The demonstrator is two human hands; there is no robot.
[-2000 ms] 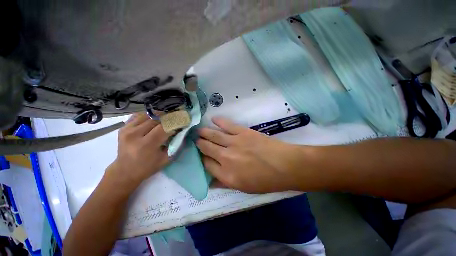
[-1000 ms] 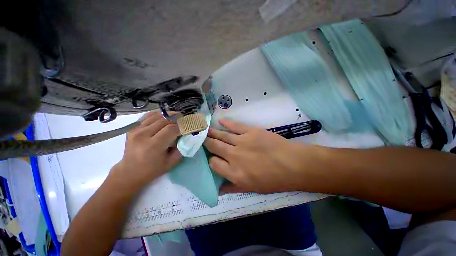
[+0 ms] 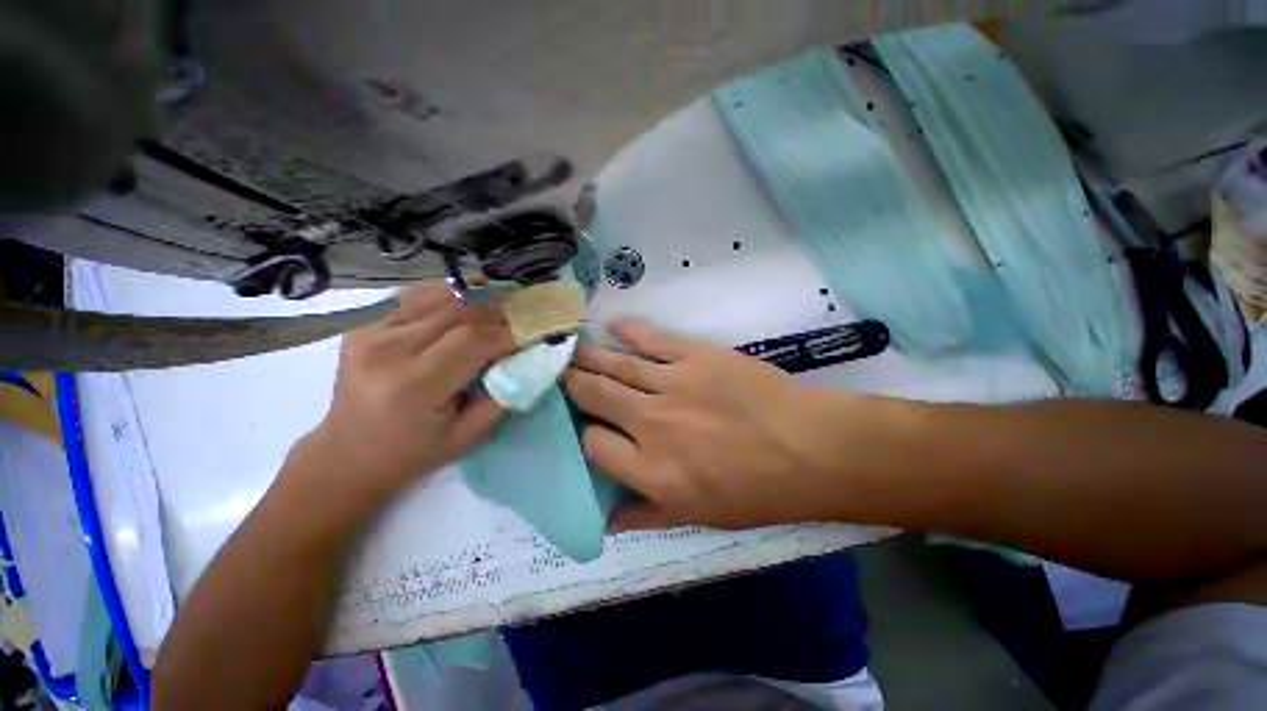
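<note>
The mint-green collar leaf lies flat on the white table with its point toward the front edge. A whitish collar band end is folded up beside the beige ridged block, at the needle area. My left hand is on the left of the work, fingers partly hidden behind the block, thumb at the band. My right hand lies flat with fingertips on the right edge of the cloth. The presser foot and needle are hidden by the sewing machine head.
Two stacks of mint-green pieces lie right of the machine. A slim black tool lies above my right wrist. Black-handled shears lie at the far right. A blue basket rim is at the left.
Since two seconds ago the white band end has moved from a narrow upright fold to a wider flap lying below the block. Both hands stay in nearly the same place; the view shifted slightly.
</note>
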